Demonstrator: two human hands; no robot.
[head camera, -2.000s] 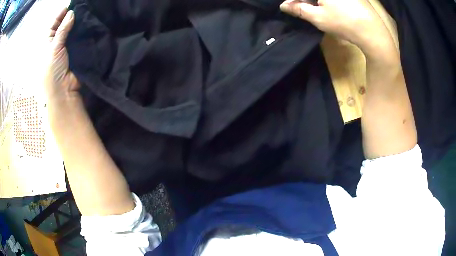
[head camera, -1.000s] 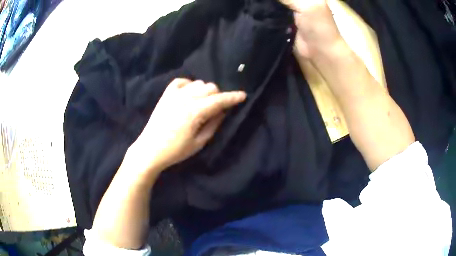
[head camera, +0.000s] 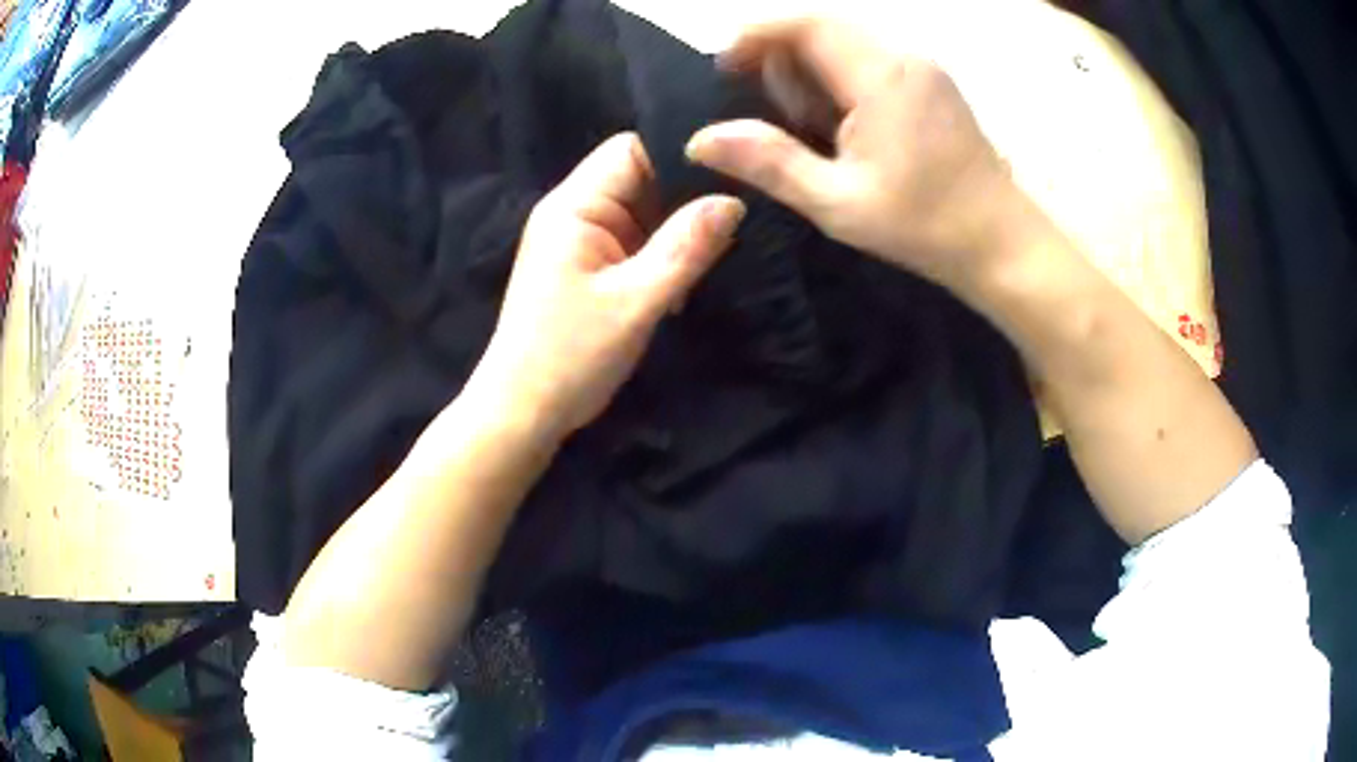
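Observation:
A black garment (head camera: 744, 476) lies over the table and hangs down toward my lap, with folds and a gathered part near my hands. My left hand (head camera: 610, 283) pinches the cloth between thumb and fingers at the middle of the garment. My right hand (head camera: 878, 164) is just to the right, above the cloth, thumb and fingers apart and the fingertips partly blurred. I see no tool in it. The white label seen before is not visible.
A pile of black cloth (head camera: 1280, 194) hangs at the right table edge. A sheet with rows of red dots (head camera: 131, 402) lies at left. Glossy blue bagged goods (head camera: 90, 67) are at upper left, with a red edge (head camera: 12, 209) below. A wooden stool (head camera: 134, 722) stands at lower left.
The garment has been shifted and refolded. My left hand has moved from the garment's left edge to its middle and pinches cloth. My right hand has released the upper right cloth and moved inward.

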